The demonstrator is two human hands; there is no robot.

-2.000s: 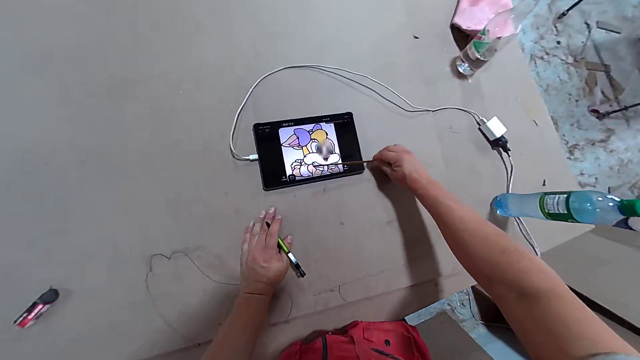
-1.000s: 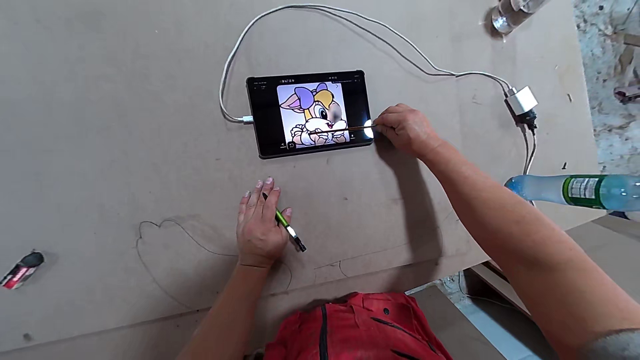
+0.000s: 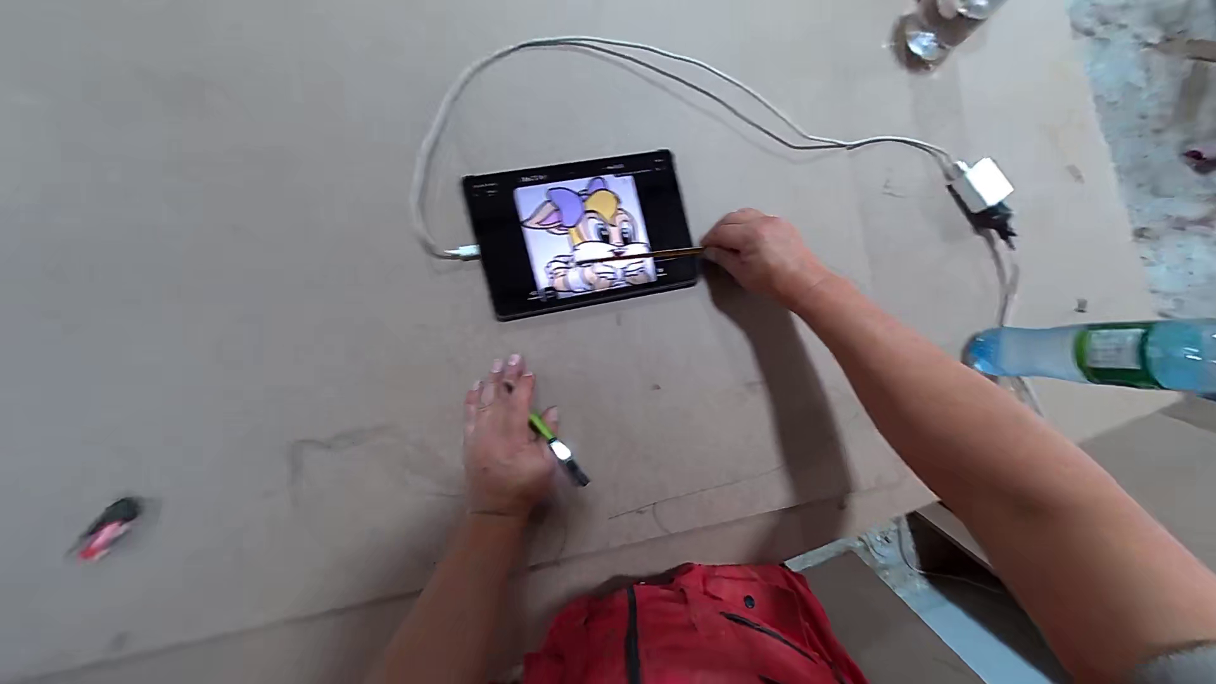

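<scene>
My right hand (image 3: pixel 760 255) pinches a thin stick (image 3: pixel 670 254), which lies level across the lower part of the picture on a tablet (image 3: pixel 581 235). The screen shows a cartoon rabbit with a purple bow. My left hand (image 3: pixel 508 446) rests on the board below the tablet, with a green-handled brush (image 3: pixel 548 432) held under its thumb and fingers; the brush's dark end points down and right. Faint drawn lines (image 3: pixel 351 442) run over the board beside my left wrist.
A white cable (image 3: pixel 665 59) loops from the tablet to a white charger plug (image 3: pixel 983 183). A plastic bottle with a green label (image 3: pixel 1111 351) lies at the right. Another clear bottle (image 3: pixel 926 43) is at the top right, and a black and red object (image 3: pixel 111 527) at the lower left.
The stick in my right hand now reaches over the screen picture at about mouth height, much as one second ago. My left hand stays on the board with the brush. The view has shifted somewhat.
</scene>
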